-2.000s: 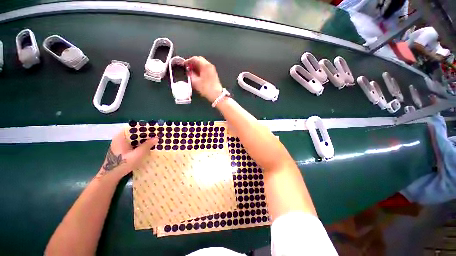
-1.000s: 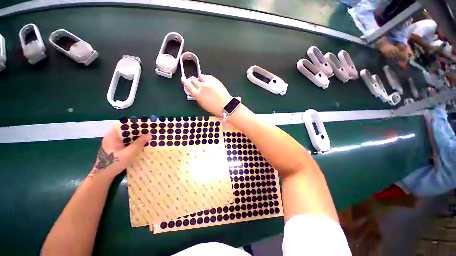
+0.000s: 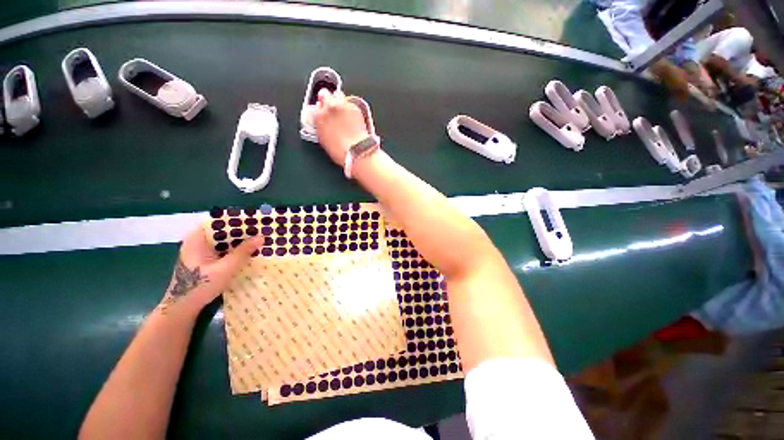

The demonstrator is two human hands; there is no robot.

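Note:
My left hand [image 3: 211,262] pinches the left edge of a tan pad sheet [image 3: 301,230] with rows of black dots, thumb on top. A glossy release liner [image 3: 309,318] folds down over it, and more dotted sheet [image 3: 425,318] lies beneath to the right. My right hand [image 3: 341,127] reaches over the belt onto a white housing [image 3: 317,82], fingertips at its oval opening. Another housing [image 3: 365,112] is mostly hidden behind this hand. Whether a pad is at the fingertips cannot be seen.
More white housings lie on the dark green belt [image 3: 413,77], singly at left [image 3: 254,148] and right [image 3: 481,139], and clustered farther right. One set-aside housing [image 3: 548,225] rests across the pale rail [image 3: 103,235] and near ledge. People sit at the upper right and right edge.
The left-side housings have shifted right along the belt. My right hand has moved from the nearer housing up to the one beside it. My left hand still holds the sheet.

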